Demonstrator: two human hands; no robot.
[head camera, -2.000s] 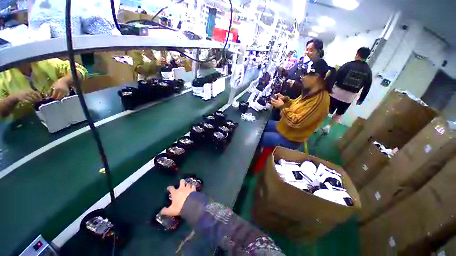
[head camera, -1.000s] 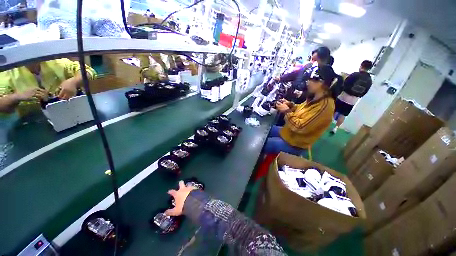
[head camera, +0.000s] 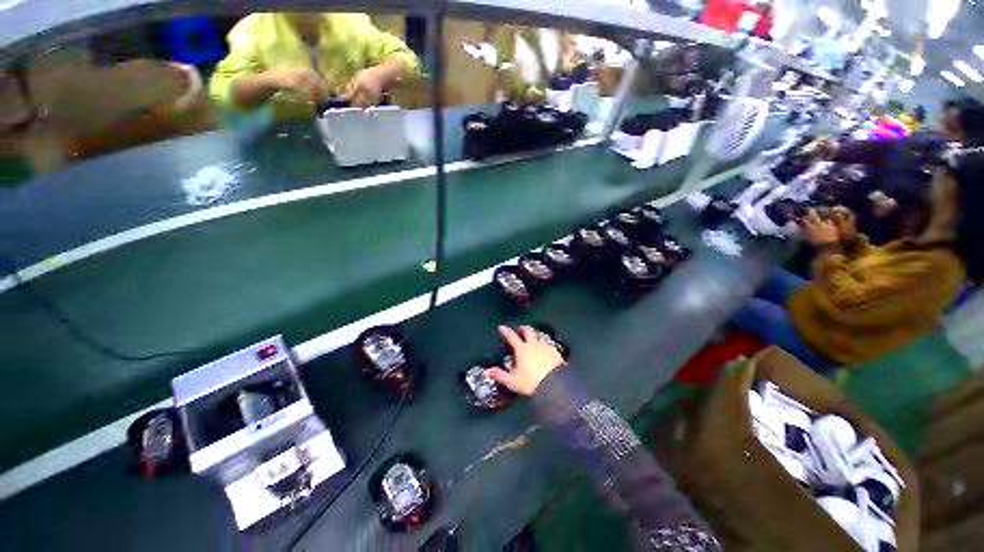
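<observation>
My right hand (head camera: 529, 363) reaches in from the lower right, palm down. Its curled fingers and thumb are around a black housing that they mostly hide. A housing with a silver inner part (head camera: 486, 385) sits beside the thumb, and another (head camera: 550, 343) shows partly behind the hand. Two more housings stand apart, one near the metal strip (head camera: 383, 353) and one near the front (head camera: 402, 491). My left hand is not in view.
A white-grey screw feeder (head camera: 240, 406) stands at left, with a housing (head camera: 156, 440) beside it. Rows of housings (head camera: 637, 262) stand further back. A black cord (head camera: 437, 183) hangs in front. A carton of white shells (head camera: 712, 431) and seated people are at right.
The view has swung left and down, so the feeder and the front housing now show. My right hand remains among the same housings.
</observation>
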